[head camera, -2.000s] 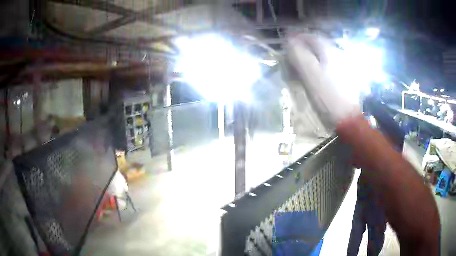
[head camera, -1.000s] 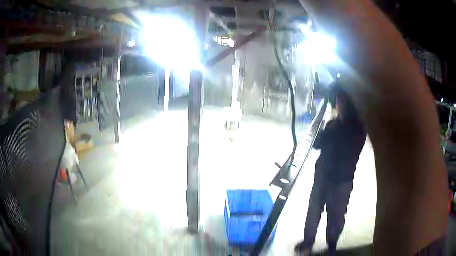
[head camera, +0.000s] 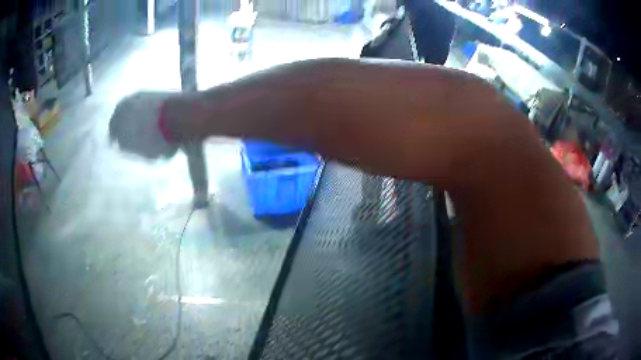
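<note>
A long black perforated panel (head camera: 351, 260) runs from the bottom centre toward the far end, slanting away from me. Its slotted face shows, and my forearm hides part of it. My right hand (head camera: 144, 125), in a white glove with a red cuff, is stretched across to the left, above the floor and away from the panel. It is blurred, and its fingers cannot be made out. My left hand is not in view.
A blue crate (head camera: 277, 179) stands left of the panel, near a dark post (head camera: 195, 169). A thin cable (head camera: 180, 274) lies on the floor. A dark panel edge (head camera: 20, 281) is at far left. Red-orange bags (head camera: 573, 163) are at right. A dark figure shows partly beyond the panel.
The view has tipped down. My right arm has swung from raised at the right across to the left. The panel's slotted face now shows broadly below the arm, instead of its narrow edge.
</note>
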